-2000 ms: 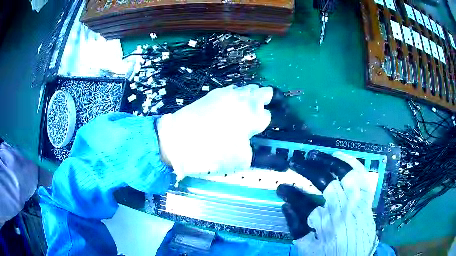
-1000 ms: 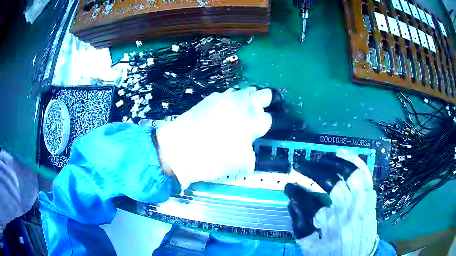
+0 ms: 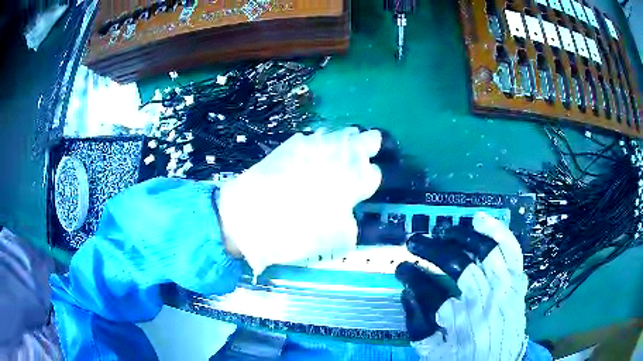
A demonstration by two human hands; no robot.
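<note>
The long dark jig lies in front of me, with a row of rectangular slots along its back and a silver ribbed strip at its front. My left hand, in a white glove with black fingertips, lies over the jig's left part and back edge; its fingertips are dark and blurred, and what they hold is hidden. My right hand, gloved the same way, has bent fingers on the slots and the pale strip at the jig's right; I cannot tell whether it pinches anything.
Black lead bundles lie behind the jig and at right. A parts tray with a round dish is at left. Stacked brown trays, a brown tray and a dark tool are at the back. A person's sleeve shows far left.
The background has shifted left in the view, and the parts tray sits lower. My right hand's fingers have shifted slightly over the slots. My left hand keeps nearly the same pose.
</note>
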